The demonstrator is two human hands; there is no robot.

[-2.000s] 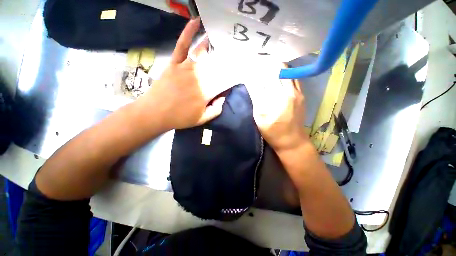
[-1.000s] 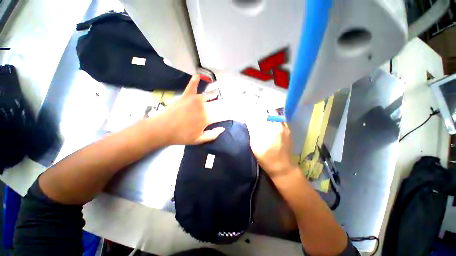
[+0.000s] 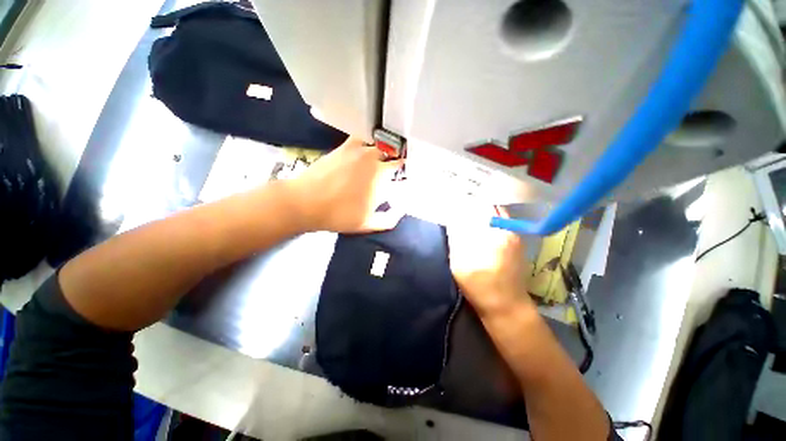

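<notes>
A rounded black bag panel [image 3: 388,319] with a small pale label and a zipper along its right edge lies below the sewing machine head [image 3: 465,77]. My left hand [image 3: 353,185] holds the panel's upper left end, close to the needle area [image 3: 392,155]. My right hand [image 3: 487,263] holds its upper right end; its fingers are washed out by glare. The panel's top between my hands is lost in the glare.
Another black panel [image 3: 224,82] lies left of the machine head. A black bundle [image 3: 21,189] is at far left. A blue tube [image 3: 638,129] hangs before the head. Snips [image 3: 579,301] lie beside yellow tape [image 3: 552,263]. A black bag [image 3: 724,370] is at right, thread scraps [image 3: 289,168] near my left hand.
The view has shifted, and the machine head fills more of the upper right. My left fingers have drawn in and bent near the needle area. The panel remains between my hands.
</notes>
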